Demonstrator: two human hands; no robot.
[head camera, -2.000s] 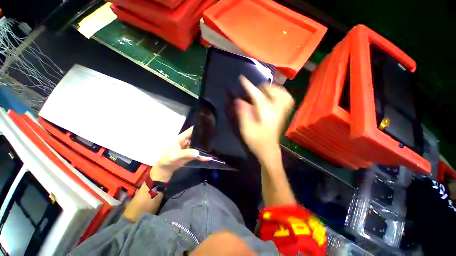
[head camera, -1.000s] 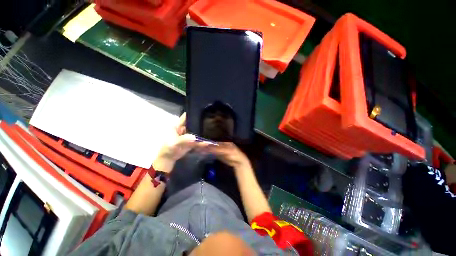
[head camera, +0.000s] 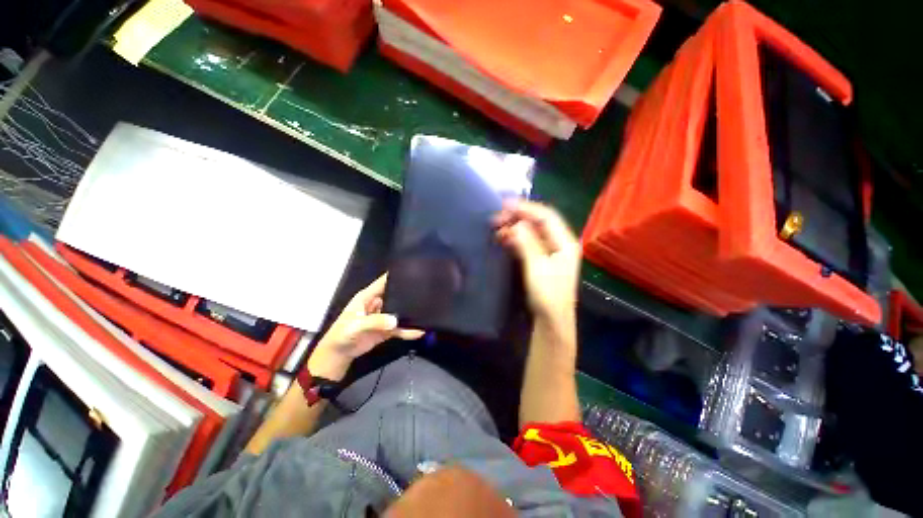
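Observation:
A glossy dark screen panel (head camera: 450, 243) is tilted over my lap, with a bright reflection along its top edge and a dim reflection of a head lower down. My left hand (head camera: 354, 329) holds its lower left corner, thumb at the edge. My right hand (head camera: 541, 253) is at its upper right edge, fingertips bent together on or just over the surface. Whether those fingertips pinch a film or the panel edge is unclear. A dark red band (head camera: 312, 386) is on my left wrist.
White foam sheet (head camera: 213, 223) over red trays (head camera: 162, 349) at left; white foam tray (head camera: 132, 415) lower left. Red tray stack (head camera: 526, 46) at the back of the green bench (head camera: 324, 111). Leaning red foam frames (head camera: 663, 202) and clear blister trays (head camera: 759, 395) at right. A dark-clothed person is at far right.
The panel has come down and nearer my lap. My right hand has left the panel's lower edge and moved up to its upper right side. My left hand still holds the lower left corner.

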